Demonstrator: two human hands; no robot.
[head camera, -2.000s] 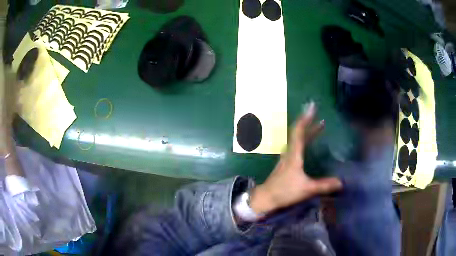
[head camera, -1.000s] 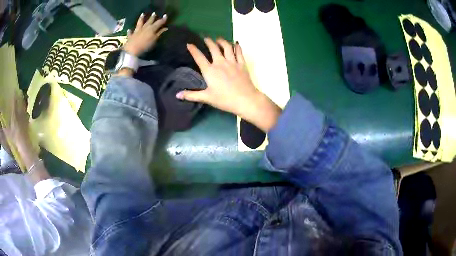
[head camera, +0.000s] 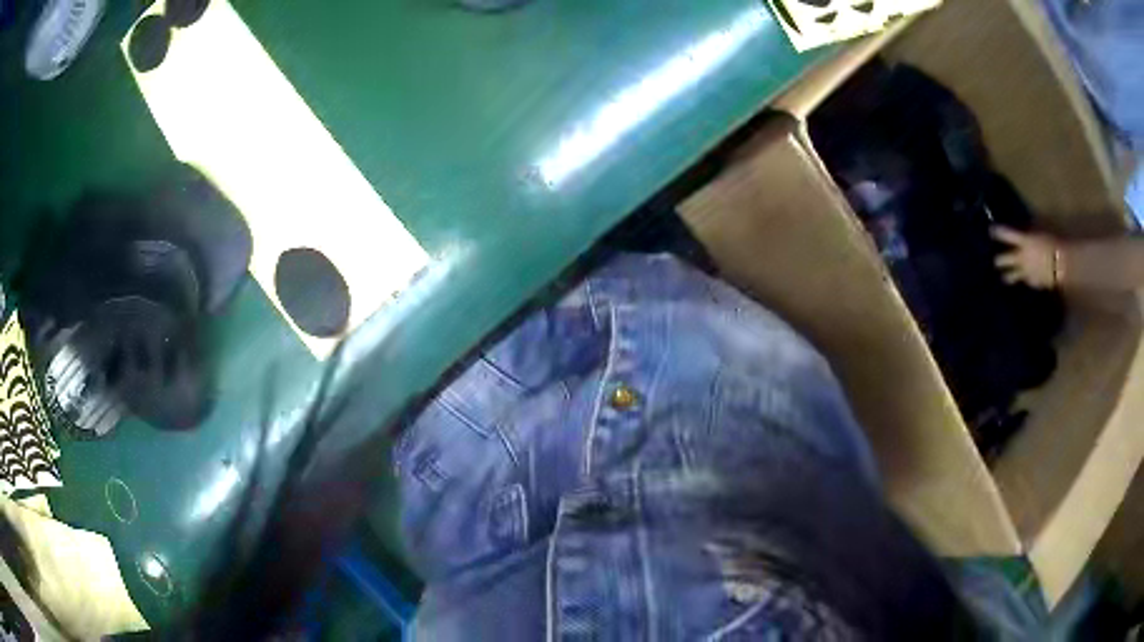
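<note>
Neither of my hands can be made out. A pale strip (head camera: 339, 207) lies slanted on the green bench at the left, with one black oval pad (head camera: 312, 292) near its lower end and others at its top end. A blurred pile of dark plastic parts (head camera: 161, 351) lies left of the strip. An open brown carton (head camera: 797, 270) stands at the right beside my lap and holds many dark parts (head camera: 941, 270). A small bare hand (head camera: 1029, 257) reaches into it from the right edge; it looks like another person's.
The bench edge runs diagonally from lower left to upper right. A sheet with black shapes (head camera: 859, 15) lies at the top. Sheets with black arcs (head camera: 23, 420) and yellowish paper (head camera: 82, 577) lie at the left. Dark blurred strands cross the lower left. Blue clothing shows at the upper right.
The view has swung right and tilted, bringing the open carton into sight. My hands, earlier over the dark parts, are gone from view. The other hand at the carton now shows.
</note>
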